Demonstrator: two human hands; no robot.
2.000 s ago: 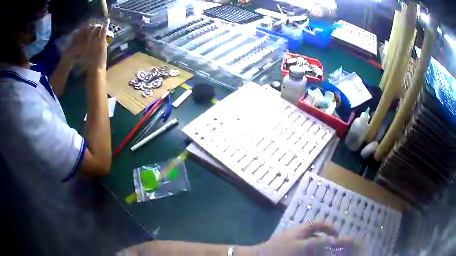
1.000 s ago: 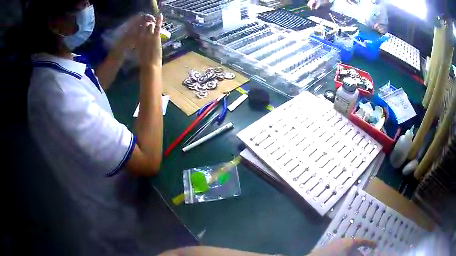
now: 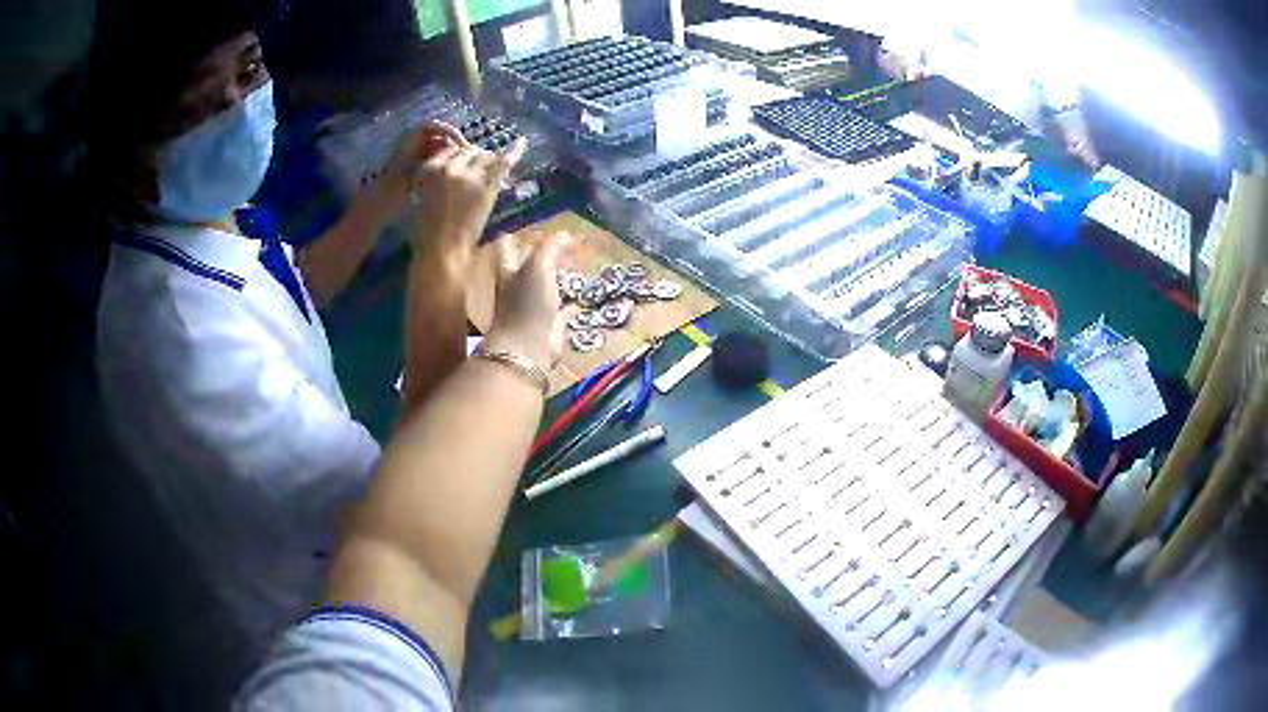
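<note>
My left hand [image 3: 531, 292], with a bracelet at the wrist, reaches over the brown cardboard [image 3: 626, 365] at the left edge of a pile of shiny round metal pieces [image 3: 612, 296]. Its fingers point away from me; whether they hold or touch a piece cannot be told. My right hand is not in view. A white board [image 3: 869, 494] with rows of dark dumbbell-shaped parts lies at centre right. A second such board [image 3: 980, 665] shows partly below it, blurred by white glare.
A masked co-worker [image 3: 230, 334] is at the left, hands raised beside my forearm. Pens and tools [image 3: 595, 462] and a zip bag [image 3: 595, 590] lie right of my arm. Clear trays [image 3: 821, 251] stand behind. Red bins [image 3: 1078, 480] and a white bottle [image 3: 980, 355] are right.
My left hand has moved from the lower right board to the metal pile at upper left. The view has shifted, and white glare now covers the lower right corner.
</note>
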